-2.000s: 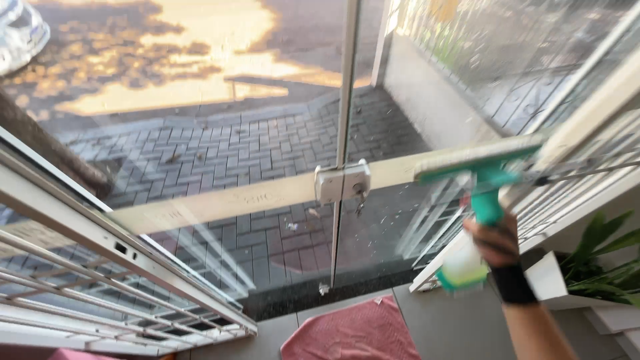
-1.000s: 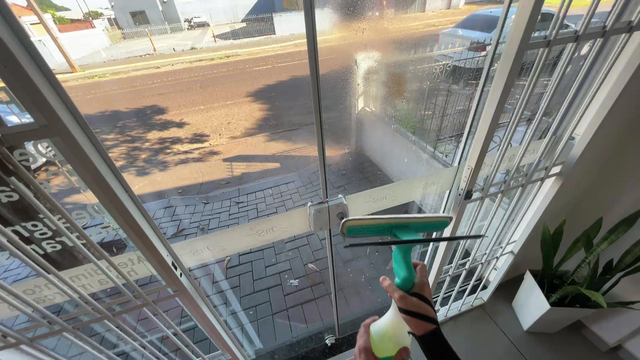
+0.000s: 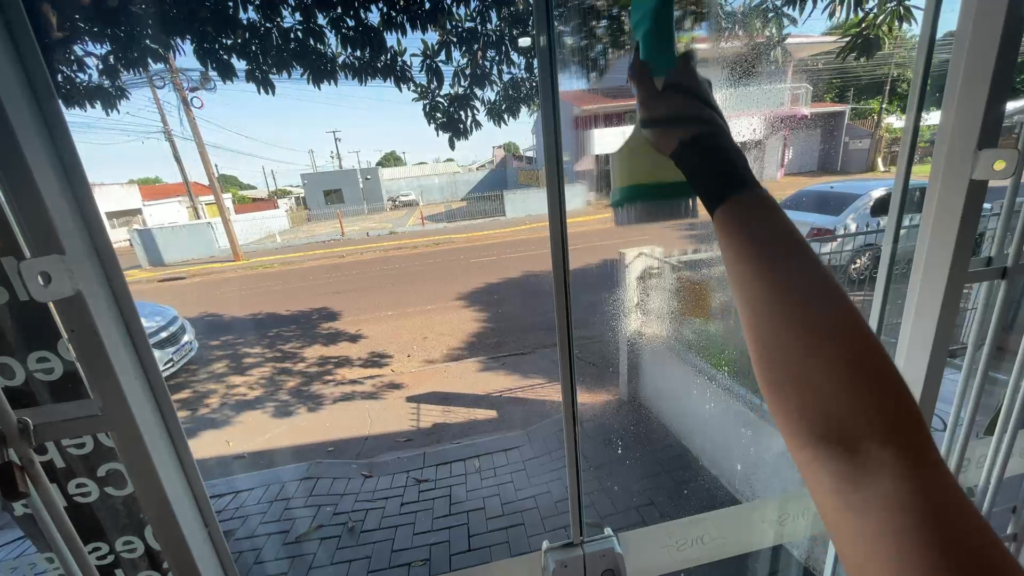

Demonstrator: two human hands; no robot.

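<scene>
Raised high against the right glass door panel, my right hand is closed around the green neck of a spray-bottle window squeegee. Its bottle part, yellowish with a green base, hangs below my fist; the tool's head is cut off by the top edge of the view. A black band is around my wrist. Water drops and wet streaks cover the glass about the hand. My left hand is out of view.
A metal door lock sits low where the two glass panels meet. White metal frames and bars stand at the right, another white frame at the left. Beyond the glass are paving, a street and parked cars.
My right hand has moved up the glass with the squeegee. My left hand, on the bottle a second ago, has left the view. The view has tilted up.
</scene>
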